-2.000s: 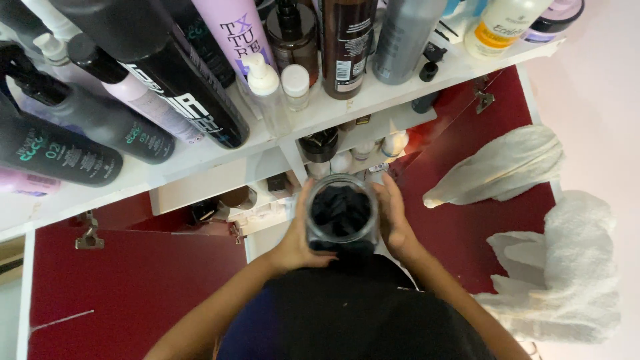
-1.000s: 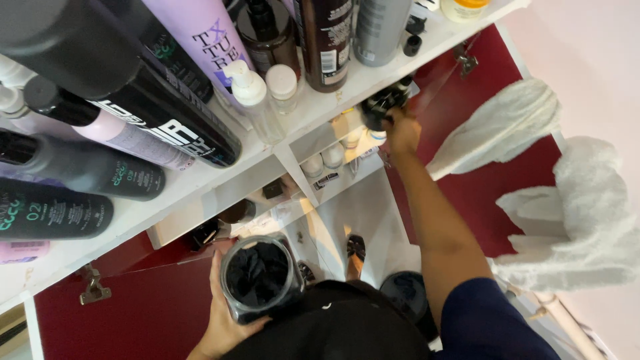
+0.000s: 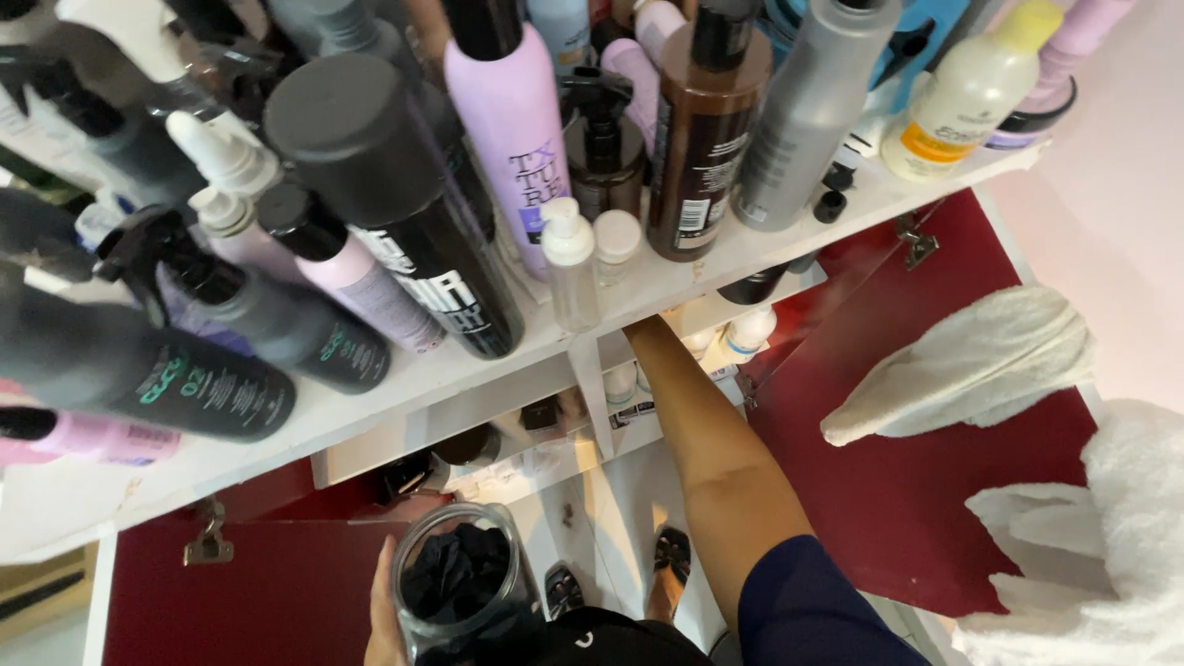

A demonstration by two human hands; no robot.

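Note:
A clear, open-topped jar (image 3: 464, 578) with crumpled black material inside stands out at the bottom, left of centre. My left hand (image 3: 384, 606) grips its left side, fingers partly hidden by the jar. My right forearm reaches up into the open cabinet under the white shelf (image 3: 703, 277); the hand itself is hidden behind the shelf edge, so what it touches cannot be seen. Near that forearm, white bottles (image 3: 747, 331) stand inside the cabinet, to its right. Above it on the shelf are a small clear pump bottle (image 3: 572, 268) and a small white-capped jar (image 3: 617, 245).
Many spray cans and bottles crowd the shelf, including a black can (image 3: 435, 268) and a brown bottle (image 3: 698, 148). Dark red cabinet doors (image 3: 934, 481) hang open on both sides. White towels (image 3: 971, 365) hang at the right. My sandalled feet are on the floor below.
Two seconds ago both hands were at the jar. My right hand then held a dark round item at the cabinet's right side; now it is out of sight inside. The left hand keeps the jar.

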